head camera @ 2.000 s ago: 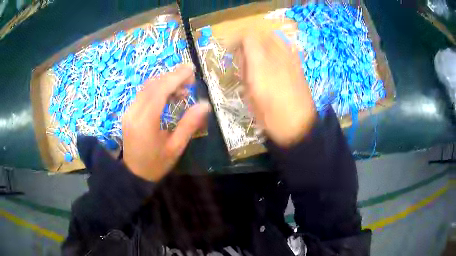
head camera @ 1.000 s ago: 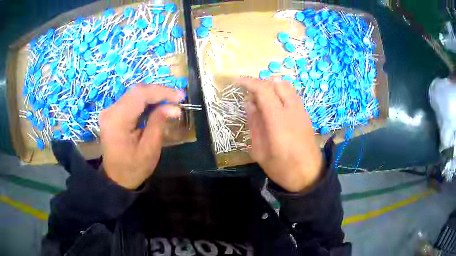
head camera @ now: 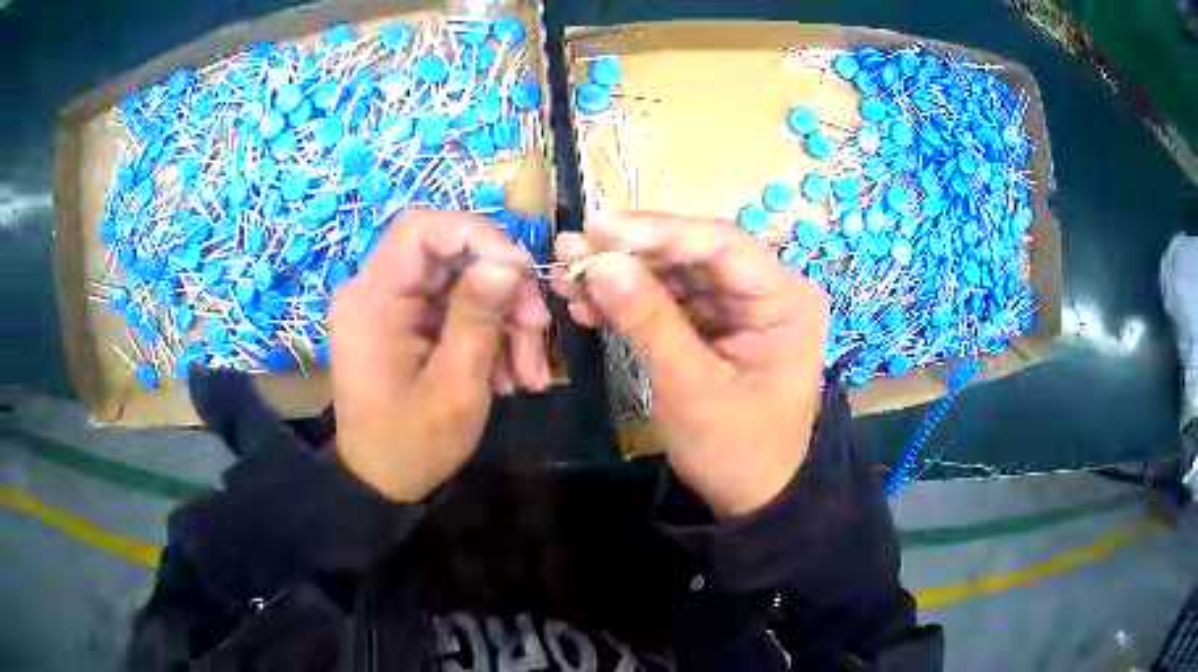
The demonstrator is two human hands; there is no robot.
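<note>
My left hand [head camera: 427, 335] pinches a blue disc component, mostly hidden by the fingers, with its thin leads [head camera: 541, 268] pointing right. My right hand [head camera: 716, 348] pinches a small whitish sleeve [head camera: 579, 265] at the lead tips, between the two trays. Whether the sleeve is on a lead is too small to tell. The left cardboard tray [head camera: 79, 263] is full of blue discs with white legs. The right cardboard tray [head camera: 696, 118] holds blue discs on its right side and a whitish sleeve pile [head camera: 632, 381] at its near left, largely covered by my right hand.
Both trays lie on a dark green worktop [head camera: 1117, 302]. A coiled blue cord [head camera: 926, 427] hangs by the right tray's near edge. A white item [head camera: 1182, 282], cut off, is at the far right. The grey floor [head camera: 1025, 565] has yellow and green lines.
My right hand has risen from the sleeve pile and moved left to meet my left hand. My left hand has moved slightly right. The trays sit further right in the view.
</note>
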